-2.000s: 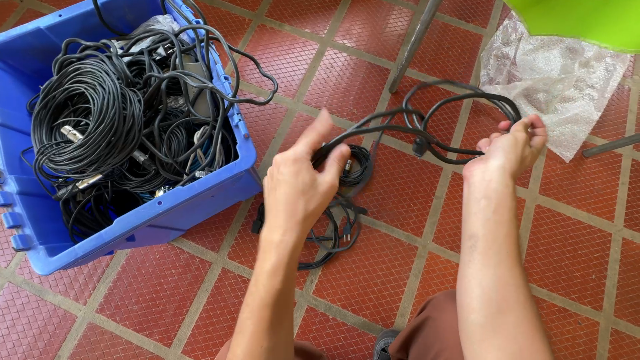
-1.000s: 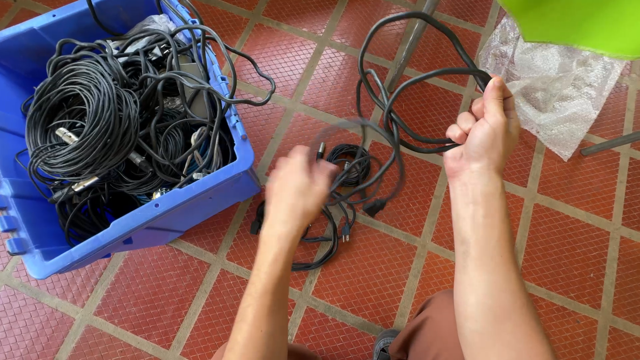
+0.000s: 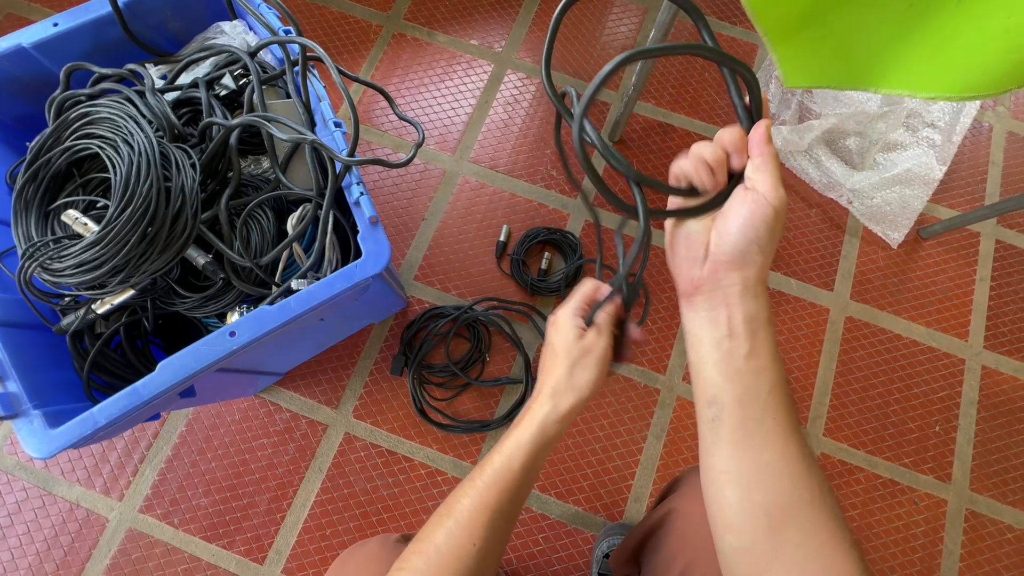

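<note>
My right hand [image 3: 724, 200] is closed around loops of a thick black cable [image 3: 676, 56], held up right of centre. Lower and to the left, my left hand [image 3: 584, 336] grips a bunched, hanging part of the same cable; motion blur hides its ends. A small coil of thin black cable with metal XLR connectors [image 3: 546, 262] lies on the floor just above my left hand. Left of that hand lies a looser black cable coil [image 3: 468, 364] with a black plug at its left side.
A blue plastic crate [image 3: 320, 344] at the left holds many tangled black cables [image 3: 104, 176], one looping over its rim. Clear bubble wrap [image 3: 864, 152] lies at the upper right under a bright green sheet or panel [image 3: 880, 40]. Metal legs [image 3: 644, 72] stand near the cable.
My left hand, open two seconds ago, has closed on the hanging cable. My right hand has risen with the loops since the first frame.
</note>
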